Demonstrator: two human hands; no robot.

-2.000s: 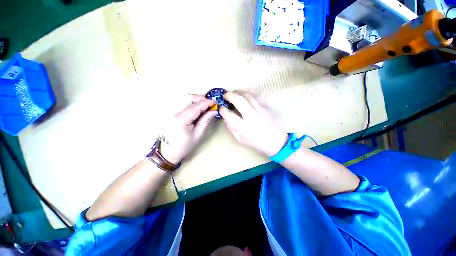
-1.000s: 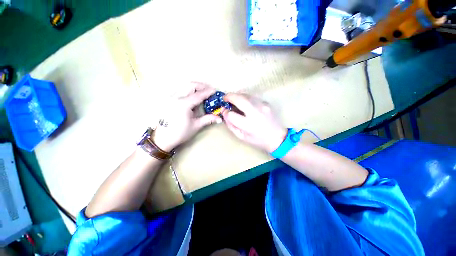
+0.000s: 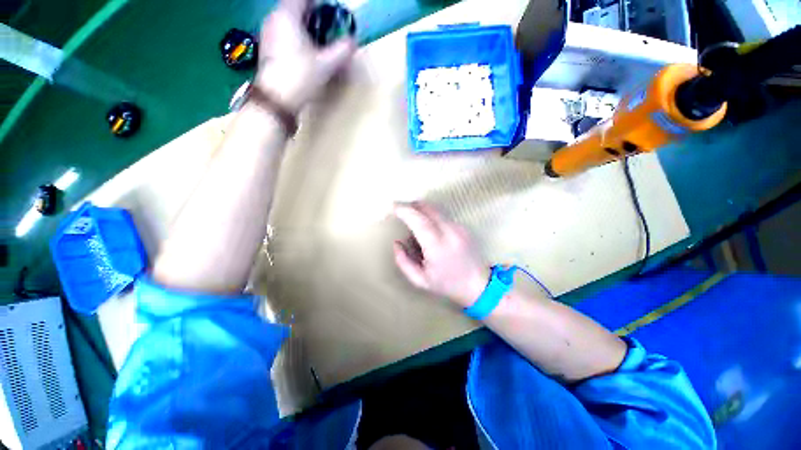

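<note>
My left hand is stretched out to the top of the view, over the green bench top, cut slightly by the upper edge and blurred. A round black housing is at its fingers, between thumb and fingertips; the blur hides the exact grip. My right hand is above the tan cardboard, fingers curled and thumb apart, with nothing visible in it. Three more round black units lie on the green top: one with an orange part, one further left and one at far left.
A blue bin with small white parts stands at top centre. An orange screwdriver hangs at right before a pale metal box. A blue bin with small pale pieces is at left. A grey vented box is lower left.
My left hand has moved from the middle up to the top with the black housing. My right hand has moved slightly down, off the housing. The view has shifted, showing more of the bench's far side.
</note>
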